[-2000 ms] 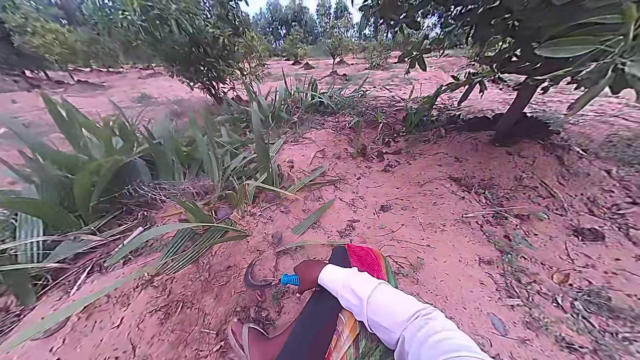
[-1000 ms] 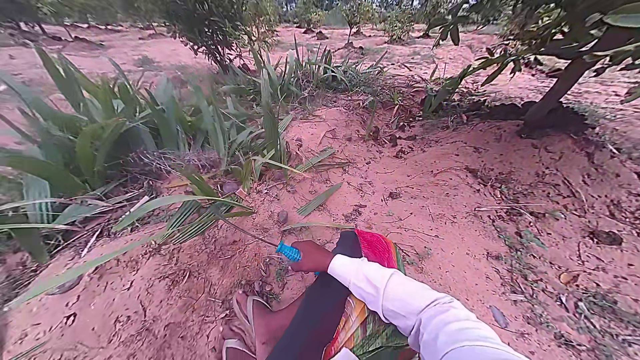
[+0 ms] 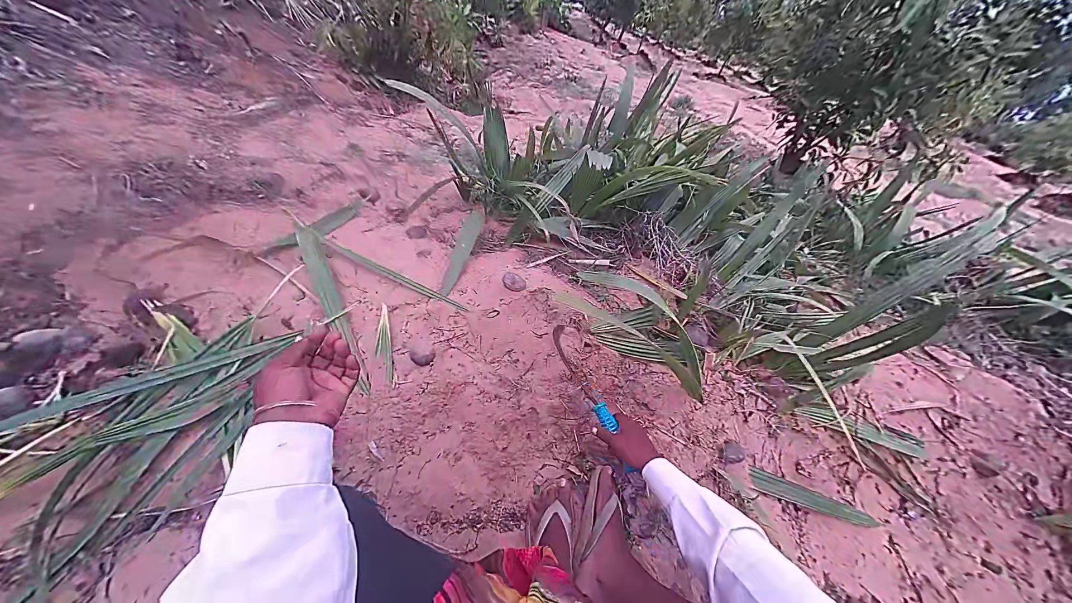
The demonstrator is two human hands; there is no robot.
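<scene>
My right hand point(image 3: 626, 437) is closed around the blue handle of a sickle point(image 3: 572, 362), whose curved metal blade points forward just above the reddish soil. On the left, my left hand point(image 3: 308, 378) is palm up with its fingers loosely curled and nothing visible in it. It is beside a heap of cut long green leaves point(image 3: 167, 419). A clump of broad, pleated green leaves point(image 3: 620, 176) grows ahead of both hands. Single cut leaves point(image 3: 322, 272) lie on the ground between the heap and the clump.
Stones point(image 3: 38, 347) lie at the far left, and smaller ones point(image 3: 513, 281) are scattered on the soil. A leafy tree point(image 3: 871, 75) stands at the upper right. My sandalled feet point(image 3: 578, 519) are at the bottom centre.
The view has swung far to the left, bringing the leaf heap and stones into sight. My left hand now shows, which it did not before. The sickle stays in my right hand.
</scene>
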